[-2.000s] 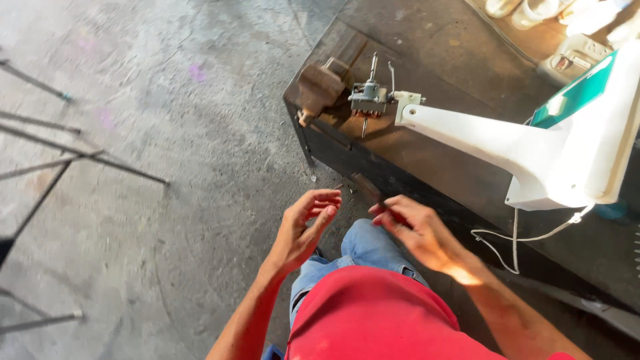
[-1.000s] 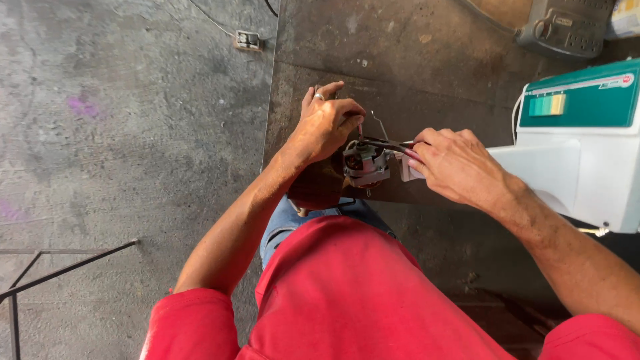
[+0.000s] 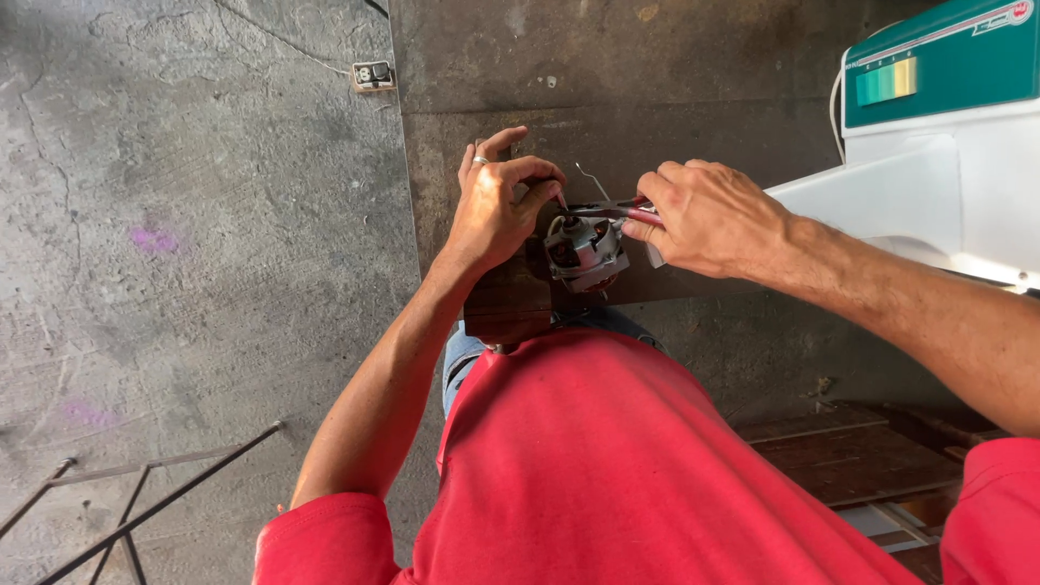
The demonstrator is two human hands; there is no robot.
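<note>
A small electric motor point(image 3: 583, 250) with a metal housing sits at the bench's near edge, joined to the white arm of a fan body point(image 3: 894, 191) on the right. My right hand point(image 3: 707, 215) grips red-handled pliers point(image 3: 605, 211), whose jaws are at the top of the motor, by its shaft. Thumb and forefinger of my left hand point(image 3: 500, 199) pinch a small, thin reddish piece point(image 3: 562, 200) just above the jaws; what it is I cannot tell. A bent metal wire point(image 3: 593, 180) stands up behind the pliers. The bench vise point(image 3: 508, 301) is left of the motor, partly under my left hand.
The dark metal workbench point(image 3: 650, 57) has its left edge beside a concrete floor. An electrical outlet box point(image 3: 373, 75) with a cord lies at that edge. The fan's green control panel point(image 3: 942, 73) is at the upper right. Thin metal frame legs point(image 3: 162, 508) stand at the lower left.
Two seconds ago both hands were apart in front of the bench; now they meet at the motor, with pliers in my right hand. The view has shifted strongly.
</note>
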